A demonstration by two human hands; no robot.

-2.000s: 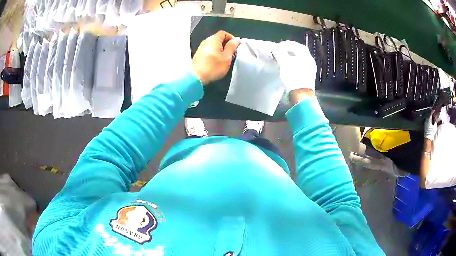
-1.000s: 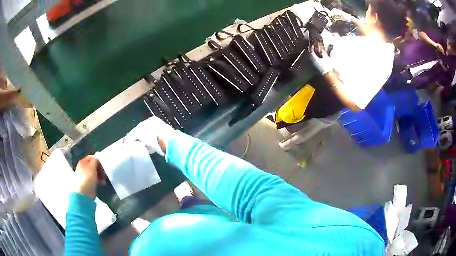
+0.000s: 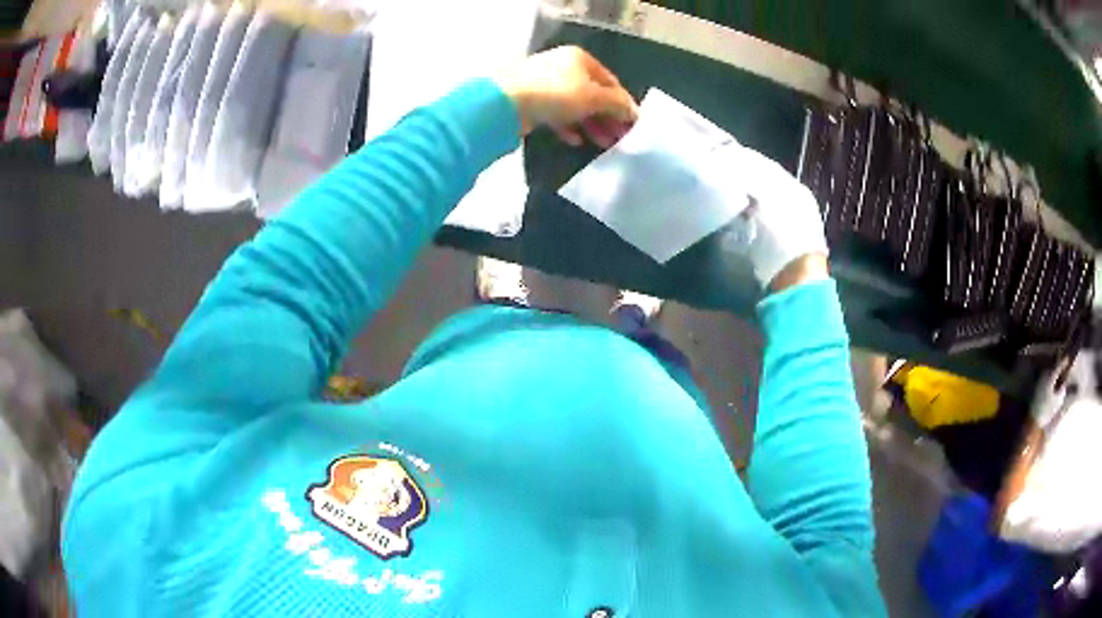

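A white protective bag lies tilted, flat-looking, over the dark green bench near its front edge. My left hand is bare, with curled fingers pinching the bag's upper left edge. My right hand, in a white glove, holds the bag's right side; its fingertips are partly hidden. Whether a black unit is inside the bag cannot be seen. A stack of flat white empty bags lies left of my left hand, partly covered by my left sleeve.
Bagged units stand in an overlapping row at far left, beside red-orange boxes. Black units form a dense row at right. A pale metal rail runs behind. Another person's arm, a yellow item and blue bins are at lower right.
The view has swung left, bringing the bagged units back and moving the black units right. The bag remains between both hands and now hangs at a different tilt.
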